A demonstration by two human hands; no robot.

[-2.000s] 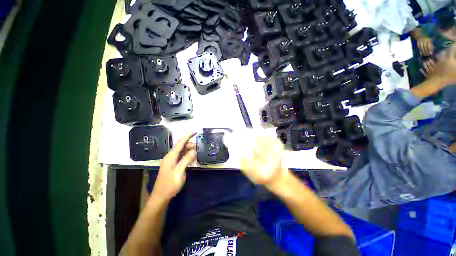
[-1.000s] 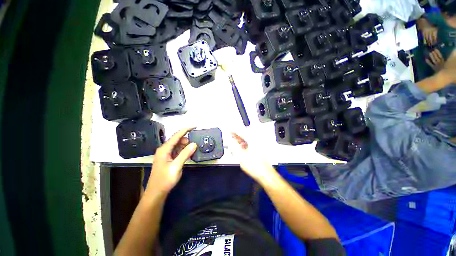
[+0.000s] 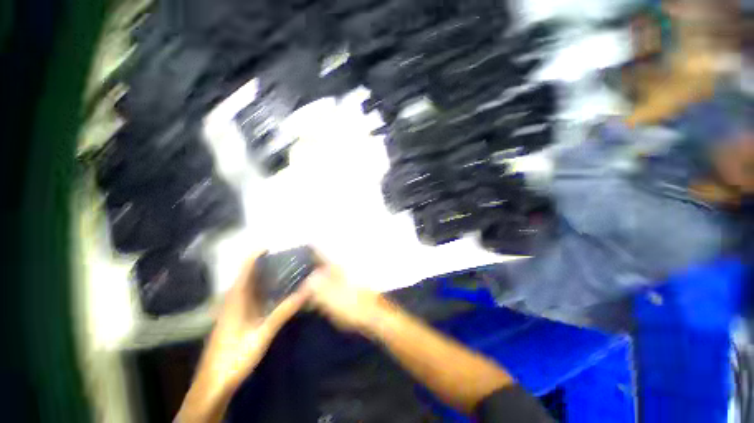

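Note:
The view is strongly blurred. A black housing unit (image 3: 285,271) is at the table's front edge between my two hands. My left hand (image 3: 246,307) holds its left and near side. My right hand (image 3: 335,291) is at its right side with the fingers touching it or very close; blur hides the exact grip. Another housing with a silvery top (image 3: 263,124) stands alone further back on the white table (image 3: 318,194).
Dark housings stand at the left (image 3: 169,281) and in rows at the right (image 3: 446,216). A dark heap of plates lies at the back. A neighbouring person in denim (image 3: 612,215) is at right. Blue crates (image 3: 686,347) are below right. A green belt (image 3: 37,206) runs at left.
The whole view has shifted, tilted and blurred. My right hand has moved left from beside the housing to its right side. My left hand stays on the housing.

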